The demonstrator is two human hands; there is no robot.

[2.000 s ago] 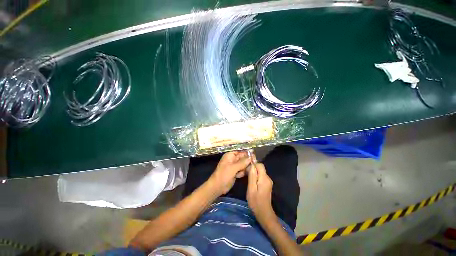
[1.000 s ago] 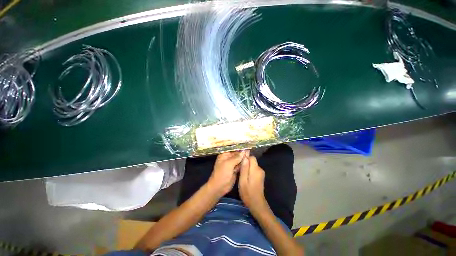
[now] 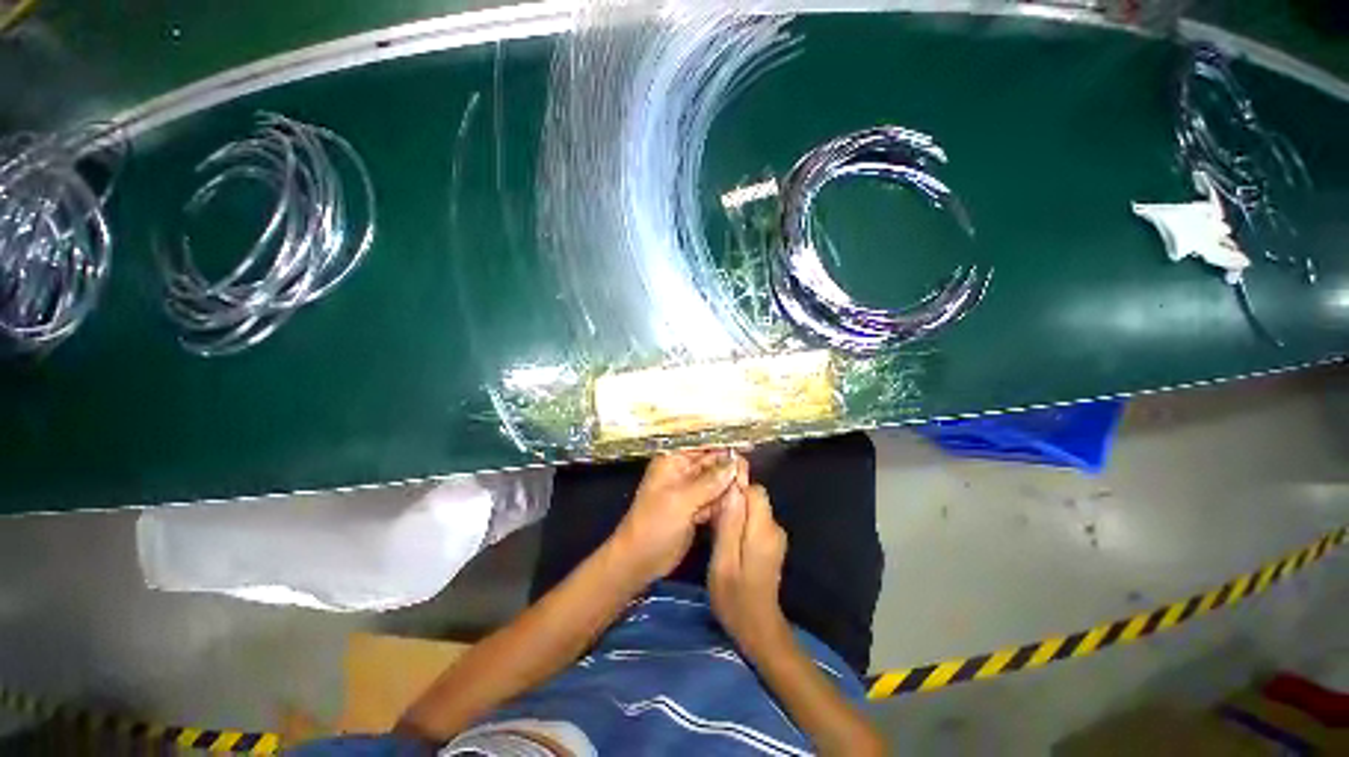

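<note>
My left hand [image 3: 673, 510] and my right hand [image 3: 747, 550] are bare and meet just below the near edge of the green bench. Their fingertips are pinched together around a tiny pale piece [image 3: 731, 462], too small to make out. A taped cream-yellow block [image 3: 716, 398] lies at the bench edge right above my hands, with crinkled clear film around it. A wide fan of whitish strands [image 3: 621, 192] curves up from behind the block. A dark-and-silver coil [image 3: 809, 266] lies to its right, with a small pale tag [image 3: 750, 194] at its left.
A silver-grey coil [image 3: 303, 244] and a tangled coil pile [image 3: 48, 252] lie at left. A dark cable bundle [image 3: 1228, 141] and white scrap [image 3: 1192, 232] lie at far right. Below the bench are a white bag [image 3: 318, 547], a blue bin [image 3: 1036, 435] and black-yellow tape [image 3: 1095, 621].
The view has shifted slightly, so the bench items sit a little further right than one second ago. My hands stay together at the bench edge, and their fingers have moved slightly.
</note>
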